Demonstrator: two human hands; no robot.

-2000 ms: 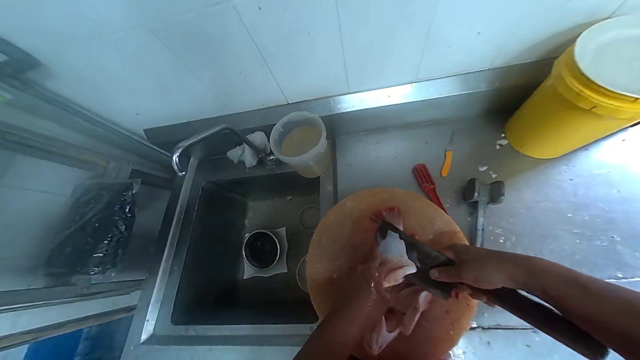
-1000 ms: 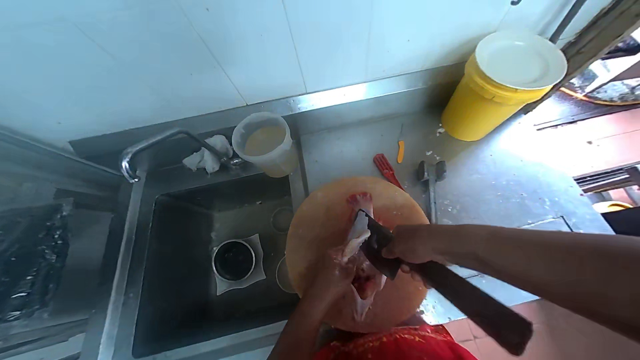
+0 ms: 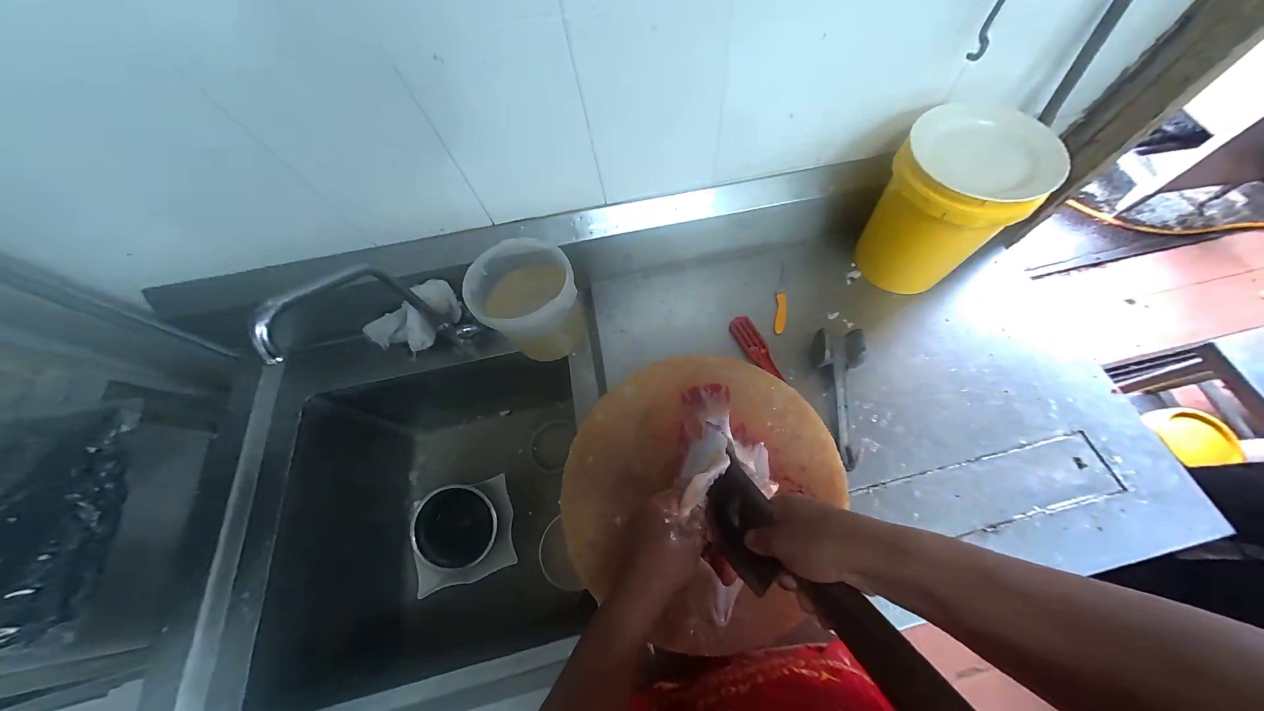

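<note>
A pale fish with a red tail (image 3: pixel 707 398) lies on a round chopping board (image 3: pixel 622 425), its tail pointing toward the wall. My left hand (image 3: pixel 667 543) grips the fish's body from the left side. In my right hand (image 3: pixel 805 538) is a dark cleaver (image 3: pixel 743 528) with a long handle that runs down past my forearm. The blade is against the opened flesh, just right of my left fingers. Part of the fish is hidden beneath the blade and both hands.
Left of the board is a steel sink (image 3: pixel 346 533) holding a round dark bowl (image 3: pixel 454 526). A plastic tub of cloudy liquid (image 3: pixel 528 296) stands behind it. Behind and right of the board lie a red-handled tool (image 3: pixel 753 346), an orange-handled knife (image 3: pixel 780 313), a metal mallet (image 3: pixel 839 380) and a yellow bucket (image 3: pixel 918 232).
The tail stands out straighter toward the wall than two seconds ago. Both hands stay on the fish and the cleaver. The view has swung, bringing in more at the right.
</note>
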